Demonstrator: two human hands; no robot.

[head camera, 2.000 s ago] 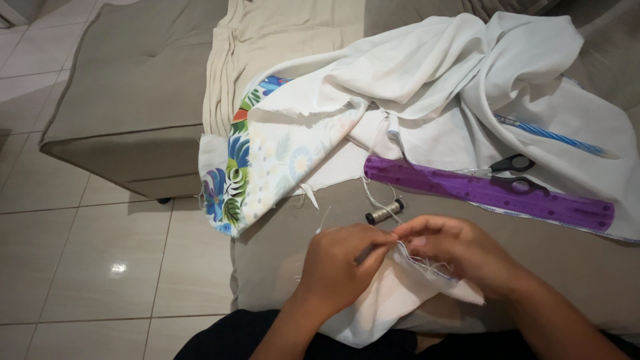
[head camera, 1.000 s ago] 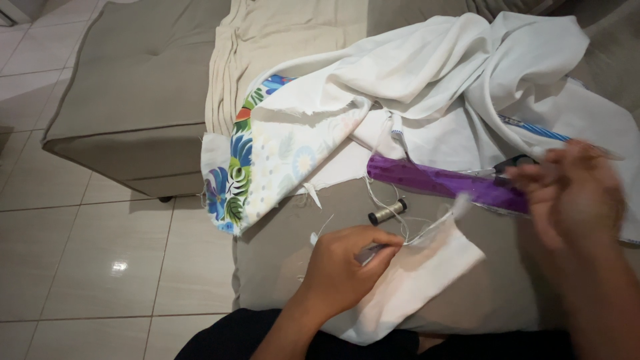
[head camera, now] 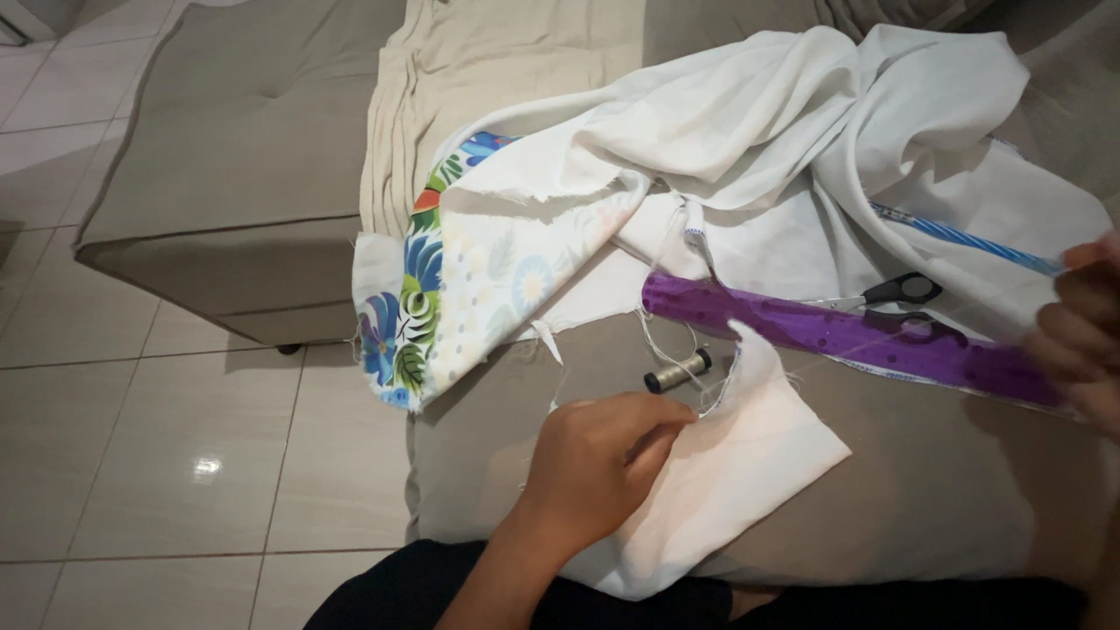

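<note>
My left hand (head camera: 604, 464) pinches the edge of a small white fabric piece (head camera: 735, 464) that hangs over my lap and the seat. At the far right, my right hand (head camera: 1081, 337) is raised and blurred, cut by the frame edge; a thin thread (head camera: 840, 350) stretches from it toward the fabric. Its fingers look curled, and the fingertips are unclear. Just beyond my left hand lies a spool of thread (head camera: 678, 371) with loose strands around it. A purple ruler (head camera: 787, 324) lies behind, with black-handled scissors (head camera: 901, 293) on it.
A large white cloth (head camera: 726, 131) with a floral-printed part (head camera: 420, 289) lies bunched on the grey upholstered seat (head camera: 875, 516). A blue striped pen-like stick (head camera: 980, 241) rests on the cloth. At the left stand a grey ottoman (head camera: 236, 157) and a tiled floor (head camera: 192, 455).
My right hand has moved away from my left hand, out to the right edge of the view, and a thread now stretches toward it. My left hand has stayed at the small fabric's edge.
</note>
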